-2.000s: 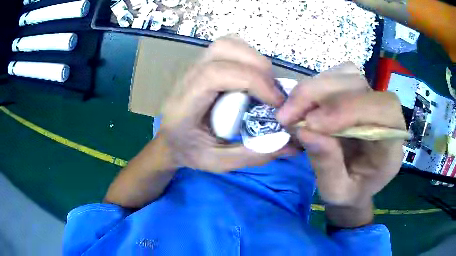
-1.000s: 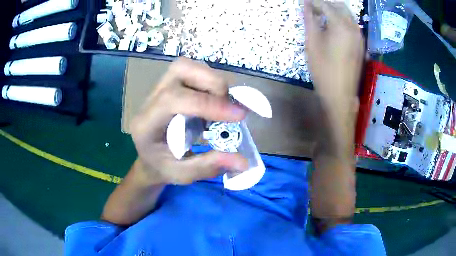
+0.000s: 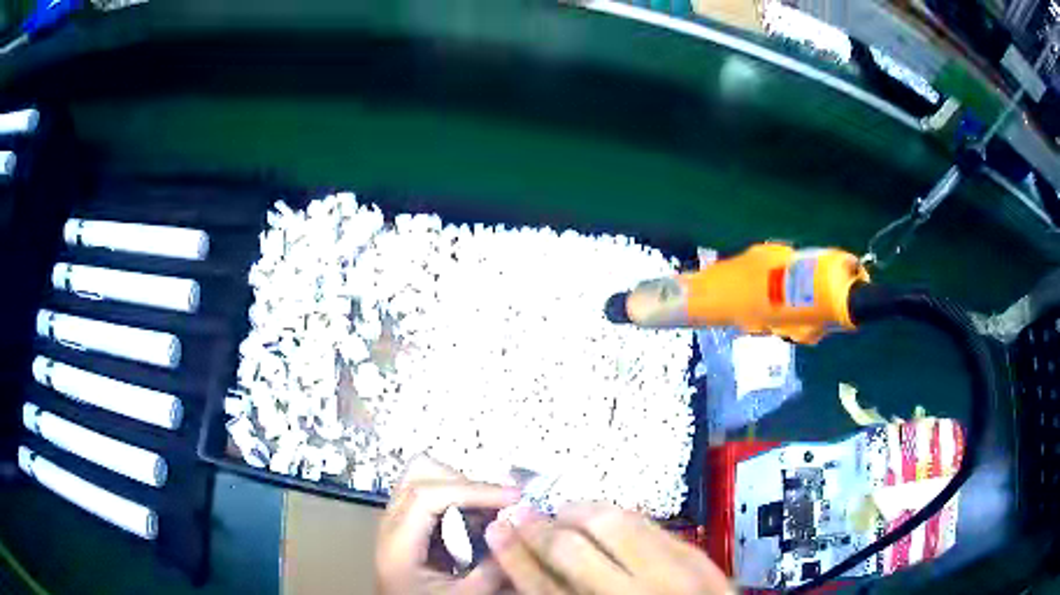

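My left hand [image 3: 421, 523] is at the bottom centre, cut off by the lower edge, and holds the tripod stick body, of which one white leg [image 3: 456, 536] and part of the hub end show. My right hand [image 3: 604, 552] is beside it, also cut off, with its fingertips together at the hub end. Whether a small piece is between those fingertips cannot be told. The parts tray [image 3: 213, 418] lies just beyond both hands, with larger white fittings [image 3: 305, 314] on the left and small white inserts [image 3: 546, 360] on the right.
An orange electric screwdriver [image 3: 756, 291] hangs above the tray's right side on a black cable. The screw feeder [image 3: 761, 511] on its red base is at lower right, beside a striped packet [image 3: 924, 453]. White tubes [image 3: 110, 337] lie in a black tray at left. Cardboard [image 3: 331, 546] shows below.
The view has tilted up, bringing the screwdriver into sight and the hands to the lower edge. My right hand has come back from over the small inserts to the hub end.
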